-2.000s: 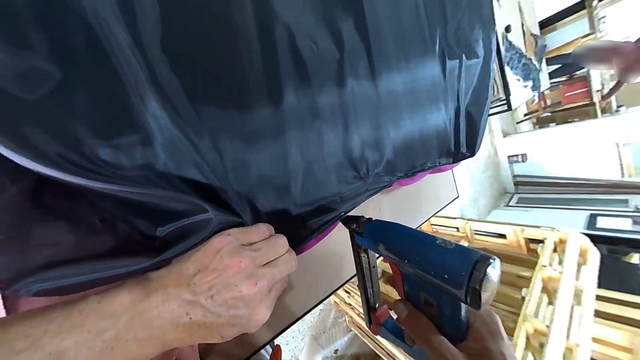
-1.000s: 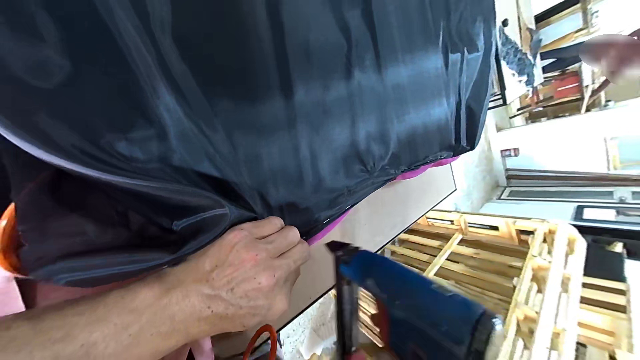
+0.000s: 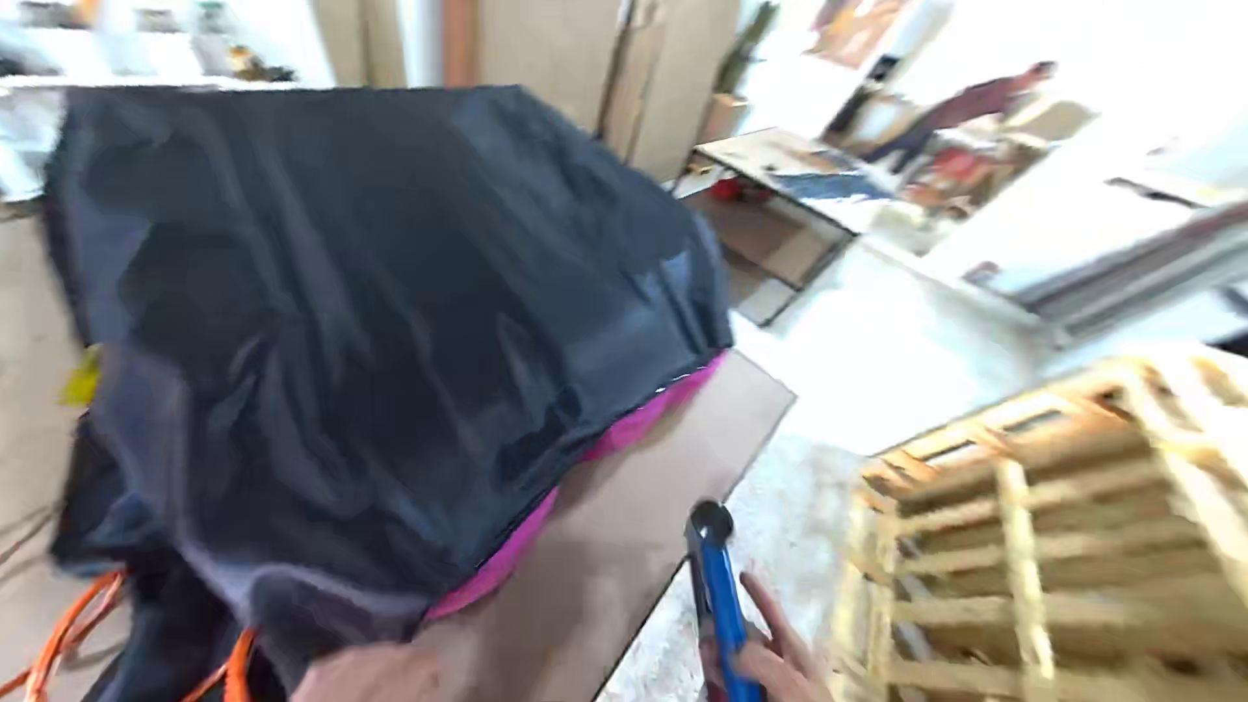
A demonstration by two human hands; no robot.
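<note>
Black sheet material (image 3: 390, 292) lies draped over a large form on a table, with a pink layer (image 3: 634, 424) showing along its lower right edge. My left hand (image 3: 370, 675), blurred and partly cut off by the bottom of the view, is at the near edge of the black material; whether it grips the material is hidden. My right hand (image 3: 775, 653) holds a blue staple gun (image 3: 723, 604) beside the table's right edge, away from the material. Staples appear along the edge above the pink layer.
The tabletop (image 3: 682, 468) extends past the material. Wooden frames (image 3: 1019, 575) stand at the right. An orange hose (image 3: 68, 634) lies at the lower left. Another table (image 3: 780, 161) stands behind, and a person (image 3: 965, 107) bends over farther back. Boards (image 3: 546, 58) lean at the back.
The view has swung up and back, showing more of the room. The staple gun, earlier with its nose at the material's edge, is now away from it, past the table's edge.
</note>
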